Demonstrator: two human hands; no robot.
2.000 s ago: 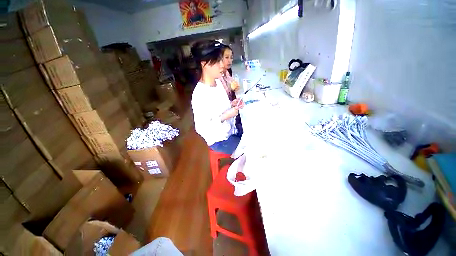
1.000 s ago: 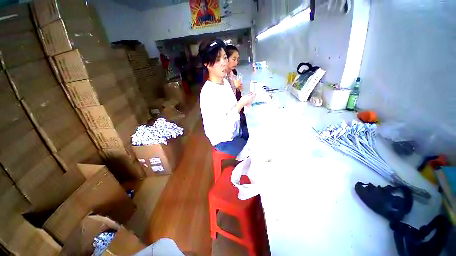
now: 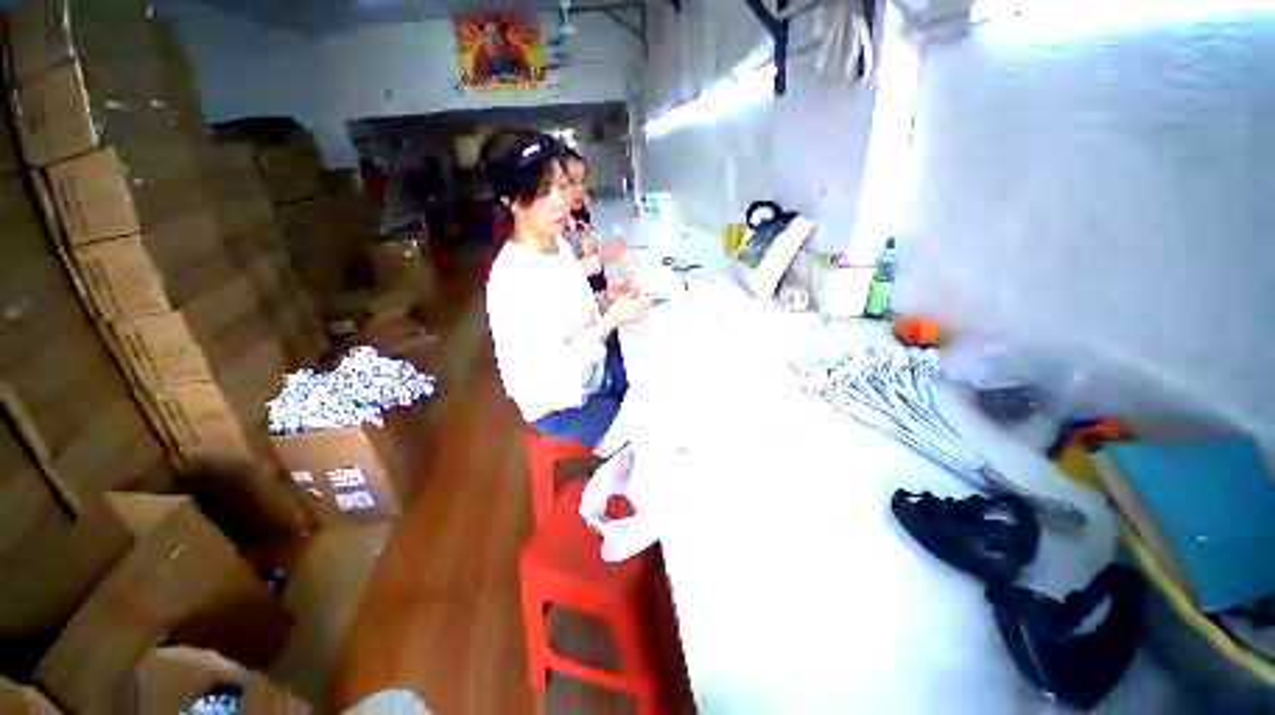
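Observation:
Neither of my hands is in view. A fanned bundle of grey-white cables (image 3: 909,408) lies on the white bench (image 3: 783,559), its thick white ends spread at the back and its thin dark ends gathered toward the right. Two black curved items (image 3: 968,531) lie in front of the bundle near the bench's right part. A clear plastic bag with dark small contents (image 3: 1010,397) lies behind the bundle. A pale rounded shape at the bottom edge is cut off, and I cannot tell what it is.
Red stools (image 3: 594,573) stand left of the bench, with a white plastic bag (image 3: 615,506) over the edge. Two people (image 3: 552,328) sit farther along. Cartons (image 3: 336,468) stand at left, one heaped with white cables. A yellow-rimmed basin (image 3: 1147,594) holds a blue-green item. A green bottle (image 3: 881,279) stands by the wall.
The view has turned right, so bench and people sit farther left and more of the basin shows. The nearer person's hands have lowered.

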